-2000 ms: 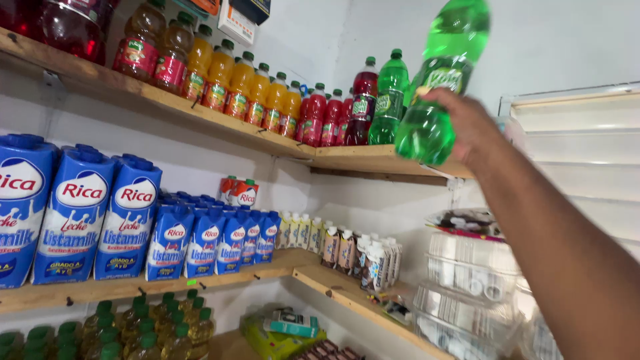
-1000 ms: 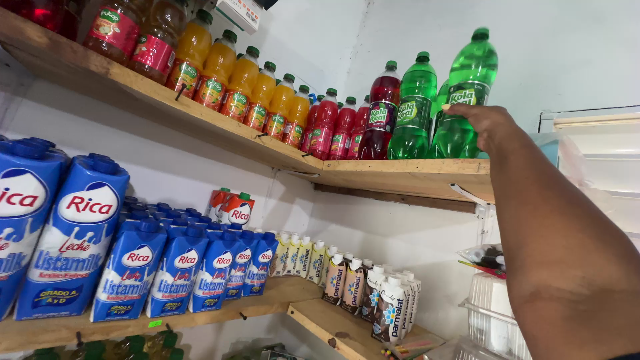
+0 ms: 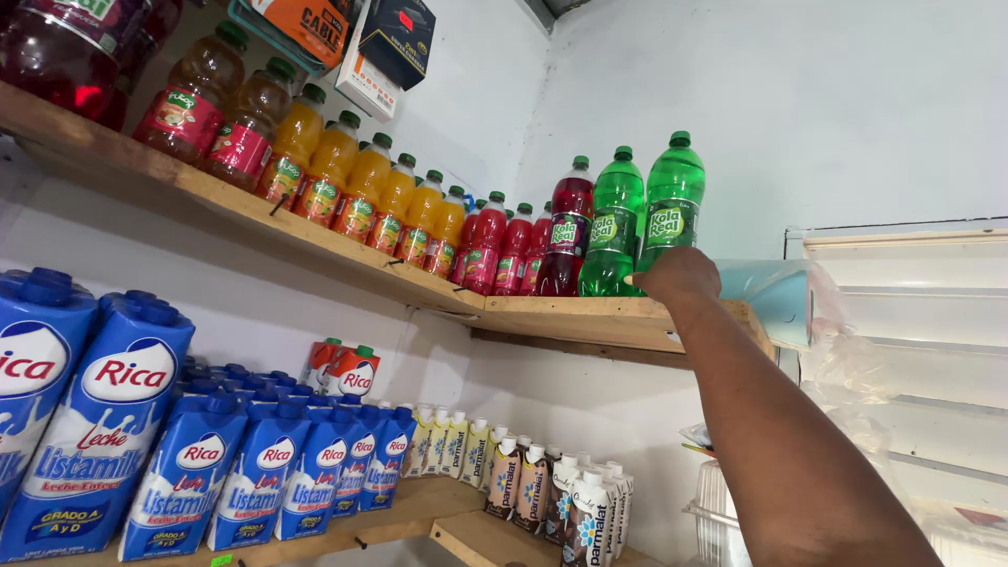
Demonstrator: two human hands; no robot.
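Observation:
My right hand (image 3: 679, 277) reaches up from the lower right and touches the lower part of a green Kola Real soda bottle (image 3: 675, 193), which stands upright on the upper wooden shelf (image 3: 583, 315). How firmly the fingers hold it cannot be made out. Just left of it stand another green Kola Real bottle (image 3: 614, 220) and a dark red one (image 3: 568, 228). Small red drink bottles (image 3: 486, 244) and orange juice bottles (image 3: 362, 189) continue the row leftward. My left hand is out of view.
Blue Rica milk cartons (image 3: 126, 394) and small Parmalat cartons (image 3: 587, 520) fill the lower shelf (image 3: 425, 508). A blue plastic-wrapped package (image 3: 764, 295) lies by the upper shelf's right end, near white louvres (image 3: 906, 331). Clear plastic containers (image 3: 717, 504) are stacked below. Nails stick out of the shelf edges.
Two seconds ago my right hand held the green bottle tilted in the air; the bottle now stands upright on the upper shelf beside the other green one. My hand has moved to its lower part.

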